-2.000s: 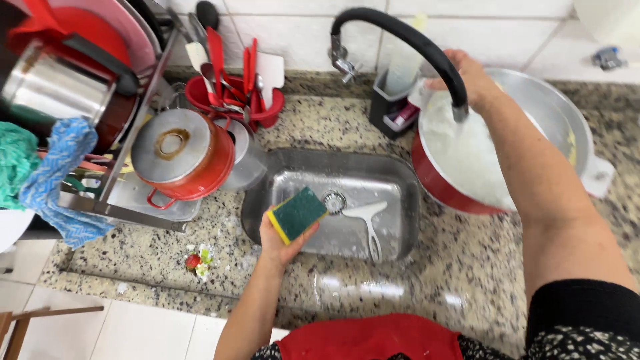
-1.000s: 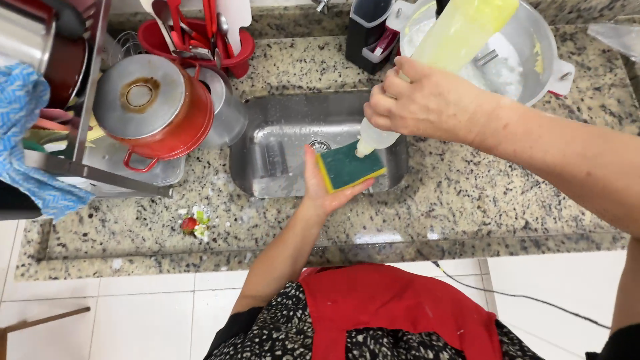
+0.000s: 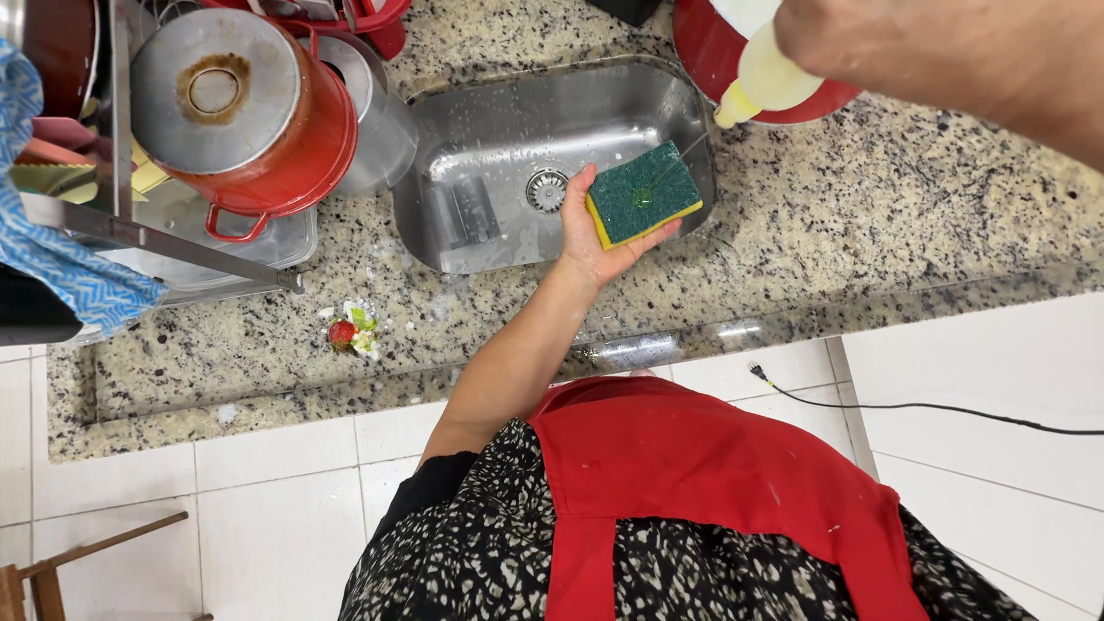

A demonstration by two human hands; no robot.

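Observation:
My left hand (image 3: 595, 233) holds a green and yellow scouring sponge (image 3: 647, 191), green side up, over the right part of the steel sink (image 3: 457, 147). At the upper right, my right hand (image 3: 828, 39) grips a squeeze bottle of yellowish liquid (image 3: 768, 78), its nozzle tilted down toward the sponge. A thin stream runs from the nozzle to the sponge, and a small wet patch of liquid shows on the green face. Behind the bottle stands a large red pot (image 3: 707, 52), partly hidden by the bottle and my hand.
A red pot with a stained lid (image 3: 216, 95) stands left of the sink, beside a metal container (image 3: 375, 129). A dish rack (image 3: 121, 224) with a blue cloth (image 3: 52, 224) is further left. Strawberry scraps (image 3: 345, 332) lie on the granite counter. A black cord (image 3: 931, 405) is beyond the counter edge.
My right hand went from the large pot's rim to holding the bottle at the sponge, then moved it up and away from the sponge. A stream of liquid now shows. The view has shifted.

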